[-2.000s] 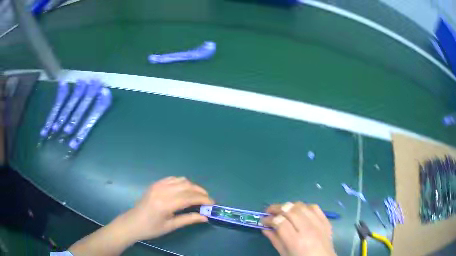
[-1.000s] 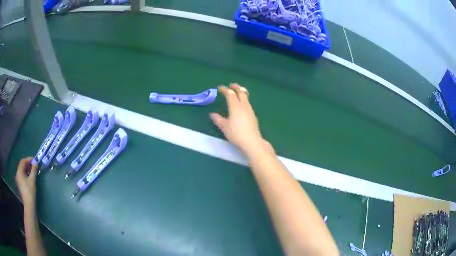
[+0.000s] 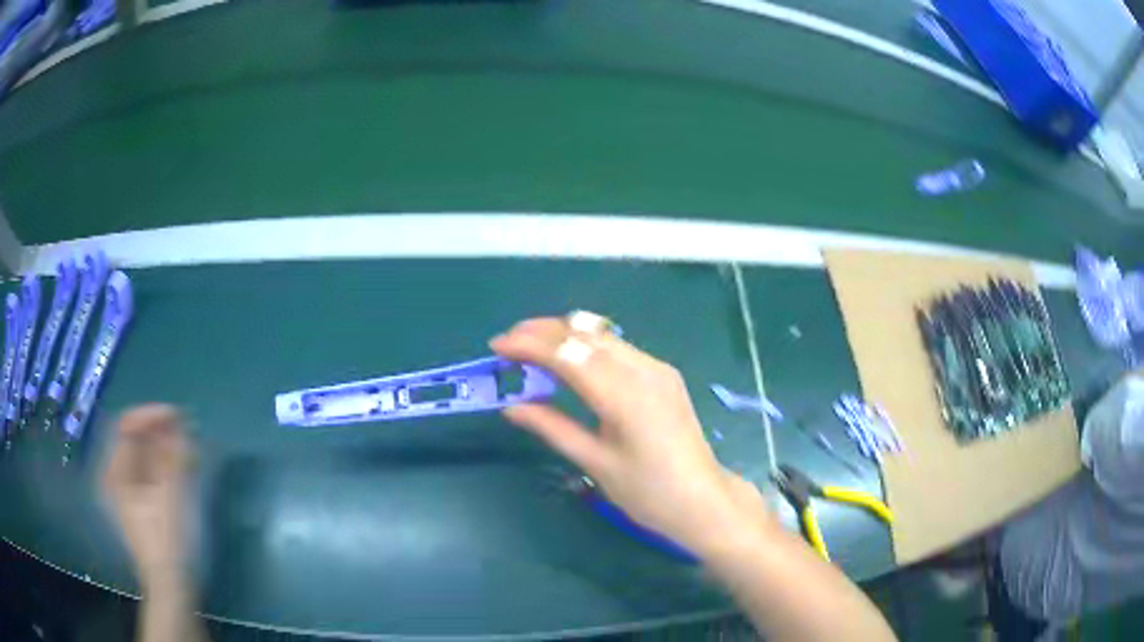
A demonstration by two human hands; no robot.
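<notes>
A pale lilac housing half (image 3: 433, 393), an open trough with no circuit board in it, lies level above the green bench. My right hand (image 3: 615, 414) grips its wider right end between thumb and fingers; white wraps show on two fingertips. My left hand (image 3: 151, 477) is motion-blurred at lower left, apart from the housing. I see nothing in it, but its fingers are unclear. Filled lilac housings (image 3: 98, 357) lie side by side at far left. Circuit boards (image 3: 997, 357) lie on a cardboard sheet (image 3: 872, 320) at right. Blue-handled cutters (image 3: 640, 524) are partly hidden beneath my right hand.
Yellow-handled pliers (image 3: 809, 495) and small lilac parts (image 3: 866, 426) lie beside the cardboard. A white strip (image 3: 439, 236) divides the bench from the green surface behind. A blue bin (image 3: 1016, 69) stands far right. Another person's sleeve (image 3: 1117, 439) is at the right edge.
My right hand has taken hold of the housing half from the far green surface and brought it over the bench. My left hand has moved away from the filled housings. The view has swung right.
</notes>
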